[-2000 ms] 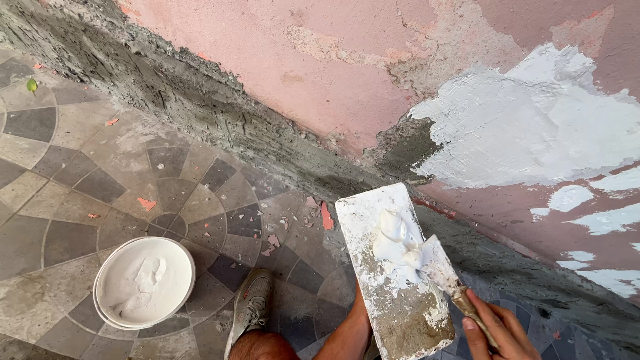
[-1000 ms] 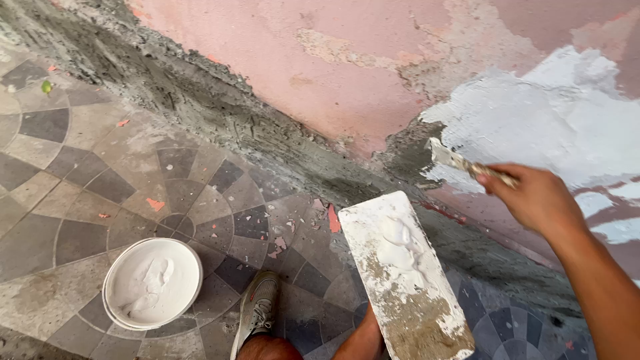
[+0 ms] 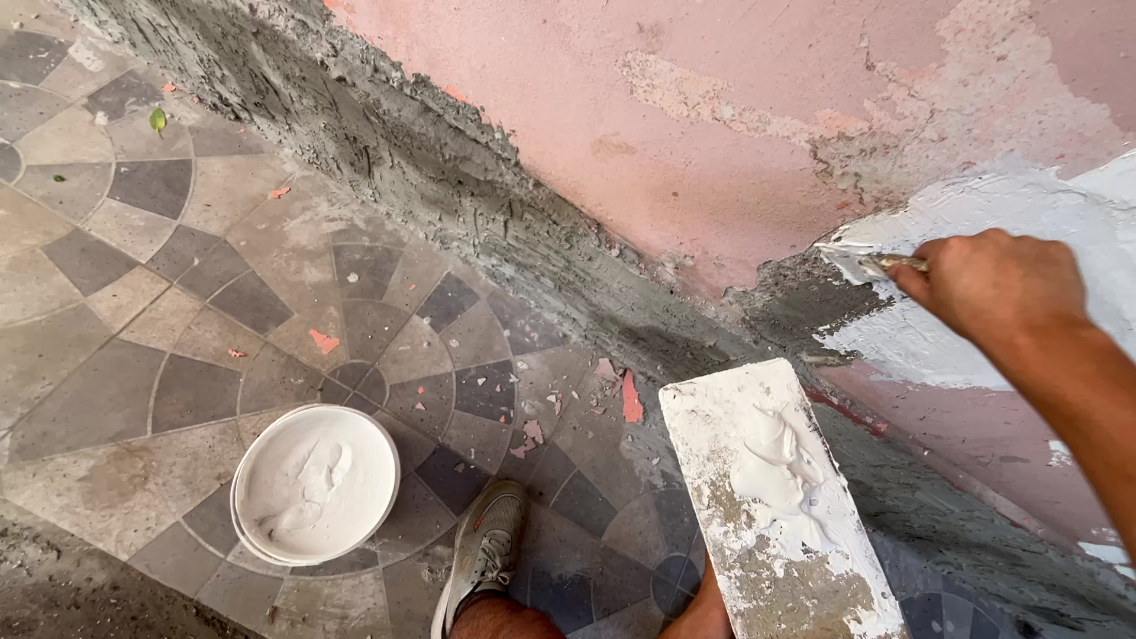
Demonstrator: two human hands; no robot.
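My right hand (image 3: 1007, 275) grips the handle of a putty knife (image 3: 856, 259), its blade against the wall at the left edge of a white filler patch (image 3: 941, 213). Dark grey mortar (image 3: 808, 297) shows just below the blade. At the lower right, a rectangular plastering board (image 3: 772, 577) lies tilted, bearing a heap of white filler (image 3: 781, 470). My left hand (image 3: 706, 612) is mostly hidden under the board and supports it from below; its fingers do not show. A round bucket of white filler (image 3: 311, 488) stands on the floor at the lower left.
A rough grey mortar band (image 3: 461, 195) runs diagonally along the base of the pink wall (image 3: 603, 115). Loose paint flakes (image 3: 631, 397) lie on the patterned tile floor (image 3: 257, 346). My shoe (image 3: 488, 541) is right of the bucket. A small green leaf (image 3: 158, 120) lies at the upper left.
Two seconds ago the putty knife was at the filler on the board; my right hand then moved up to the wall. Since one second ago the blade has come onto the white patch's left edge.
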